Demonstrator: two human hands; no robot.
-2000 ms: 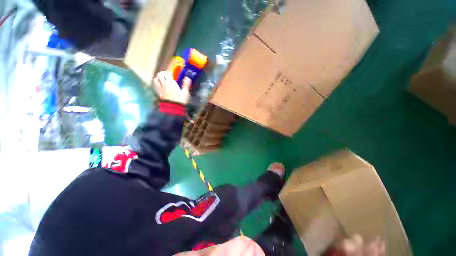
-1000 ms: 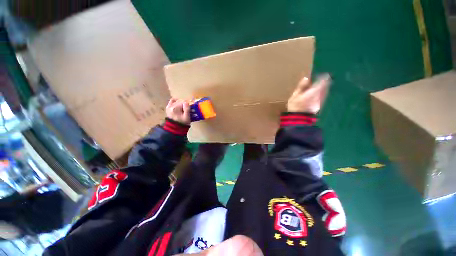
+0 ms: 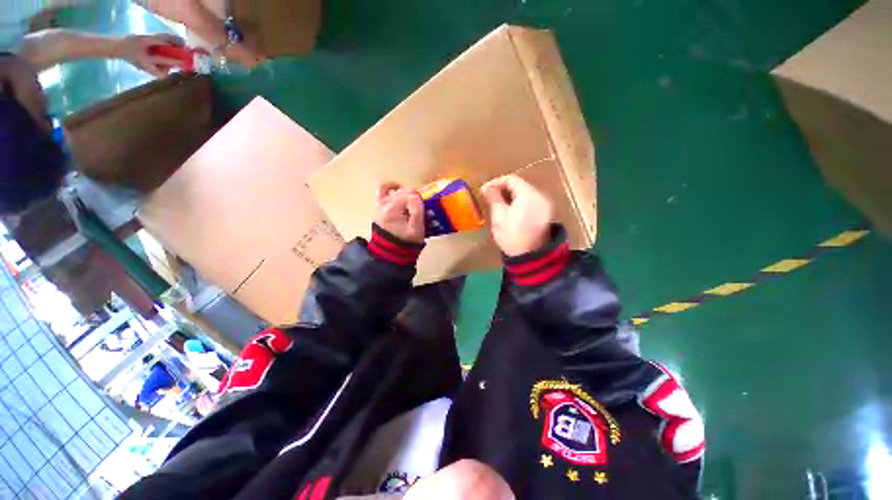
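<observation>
A brown carton (image 3: 440,127) stands tilted in front of my legs, its broad panel facing up and a narrower side showing at the right. My left hand (image 3: 401,212) is closed around an orange and purple tape dispenser (image 3: 452,207), held over the carton's lower part. My right hand (image 3: 523,215) is just right of the dispenser's orange end, fingers curled in. Whether it pinches tape cannot be told. A flat carton (image 3: 245,195) with dark print lies to the left, partly behind the tilted carton.
Another person's hands (image 3: 156,54) hold something red at the upper left, near brown cartons (image 3: 147,132). A large carton (image 3: 841,98) stands at the right edge. Yellow-black tape (image 3: 729,289) crosses the green floor. A cluttered white rack (image 3: 117,342) is at the lower left.
My right hand has moved from the carton's right edge to beside the dispenser. The carton has turned and shows its narrower side. The other person's hands have come into view.
</observation>
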